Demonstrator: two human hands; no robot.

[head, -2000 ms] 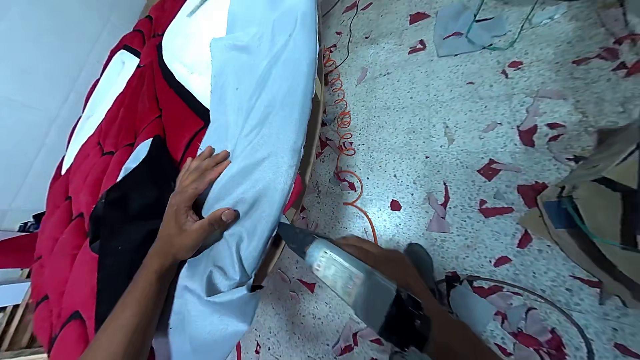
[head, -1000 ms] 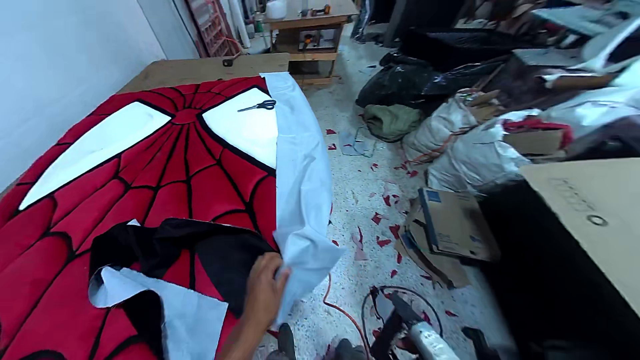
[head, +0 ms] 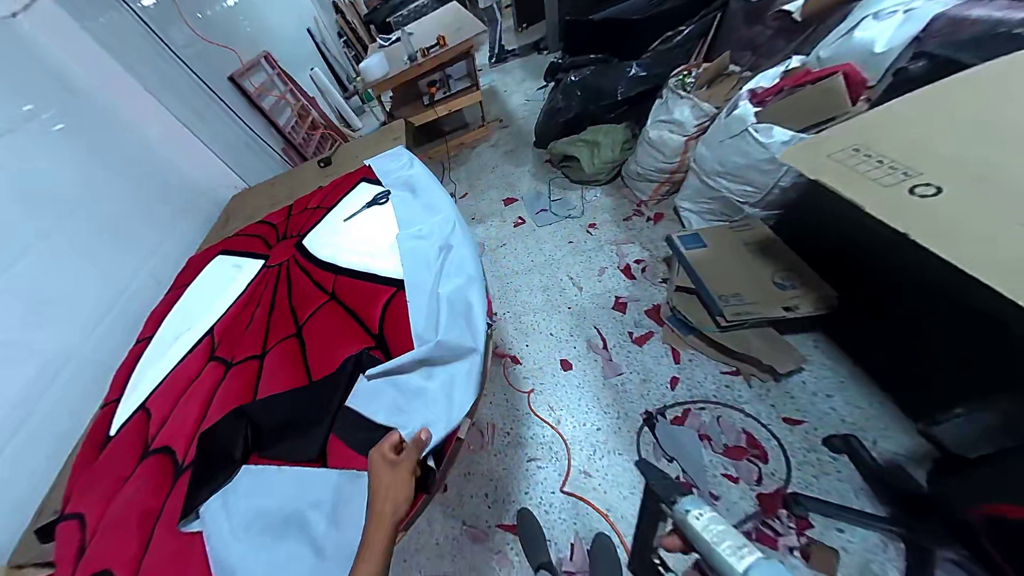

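My left hand point(head: 398, 468) pinches the lower edge of a pale blue-grey fabric strip point(head: 438, 296) that runs along the right rim of a large padded red panel point(head: 276, 316) with black web lines and white eye shapes. Down at the lower right, my right hand point(head: 678, 546) grips a pneumatic staple gun point(head: 704, 516), held away from the panel over the floor. Black cloth point(head: 276, 428) with a pale underside lies folded across the panel beside my left hand. Black-handled scissors point(head: 370, 204) rest on the upper white eye shape.
An orange air hose point(head: 564, 456) runs over the speckled floor among red fabric scraps. Flattened cardboard boxes point(head: 752, 272), filled white sacks point(head: 740, 164) and a cardboard-topped table point(head: 928, 172) stand to the right. A wooden workbench point(head: 436, 56) with tools is at the back, near a standing person's legs point(head: 494, 28).
Two seconds ago the staple gun's nose was at the panel's right edge; now it is away from it. My left hand has gone from lying flat on the strip to holding its edge. The view has shifted widely.
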